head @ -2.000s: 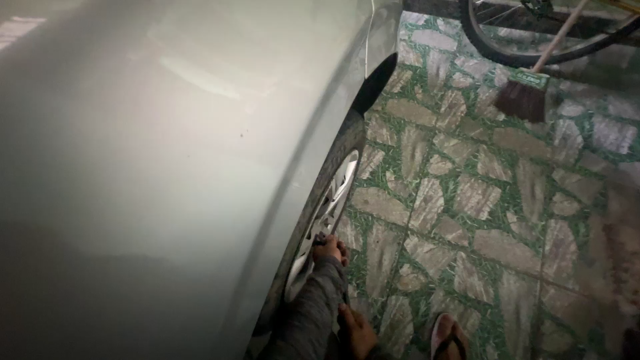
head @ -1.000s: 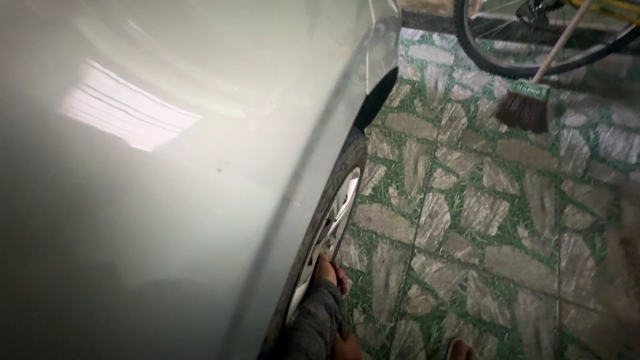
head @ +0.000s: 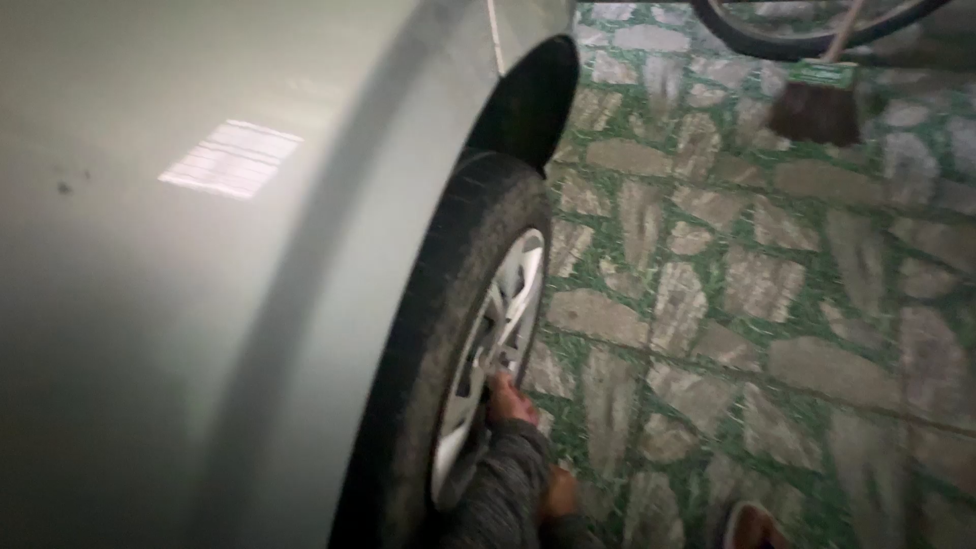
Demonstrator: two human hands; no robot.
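My left hand [head: 512,400] is at the middle of the wheel rim [head: 521,282], its fingers at or close to the hub; whether it holds something there is hidden. A grey sleeve covers that arm. Lower down and partly behind the sleeve is my right hand [head: 560,492], blurred, with its fingers and any grip not visible. The black tire [head: 450,305] stands upright under the fender of a pale silver car [head: 252,305]. The rim is silver with several spokes.
A broom [head: 816,110] with dark bristles rests on the stone-patterned floor [head: 679,305] near a bicycle wheel [head: 770,42]. A foot in a sandal [head: 751,526] is at the bottom right. A dark flap [head: 534,99] sits beyond the tire.
The view has shifted, and more of the tire shows. My left hand stays by the middle of the rim. My right hand is largely behind the sleeve, less visible than two seconds ago.
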